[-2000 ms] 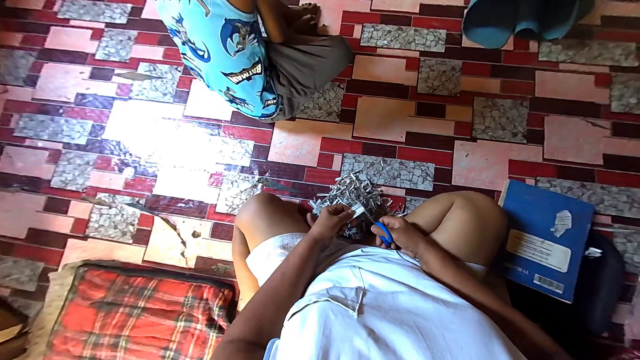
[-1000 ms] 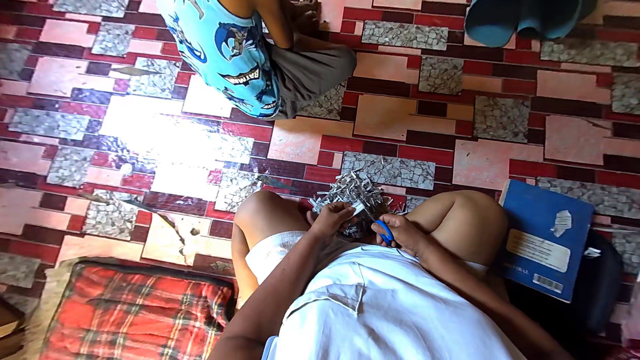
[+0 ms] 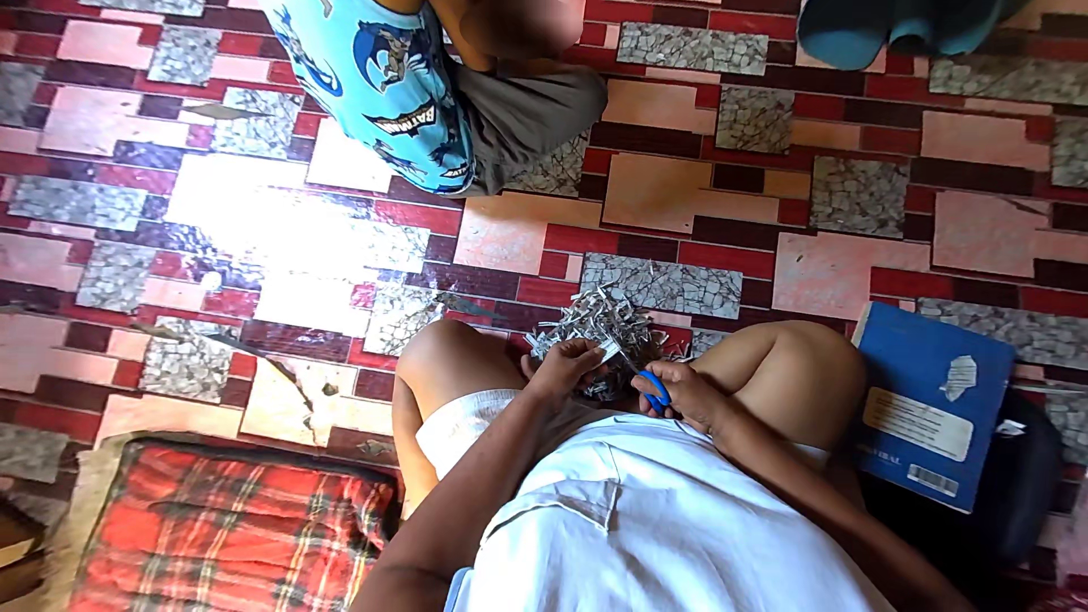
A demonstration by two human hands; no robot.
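Note:
My left hand [image 3: 568, 367] pinches a small bundle of paper strips [image 3: 609, 348] between thumb and fingers. My right hand [image 3: 680, 393] has its fingers in the blue handles of a pair of scissors [image 3: 655, 389], whose blades point up and left toward the strips. Whether the blades touch the paper is too small to tell. A heap of shredded paper [image 3: 595, 316] lies on the floor between my crossed legs, just beyond and beneath both hands. Part of the heap is hidden by the hands.
Another person [image 3: 399, 93] sits on the patterned floor ahead, to the left. A blue book [image 3: 926, 425] lies on a dark object by my right knee. A red plaid cloth [image 3: 229, 527] is at lower left. A blue-grey object [image 3: 841, 34] stands at the top right.

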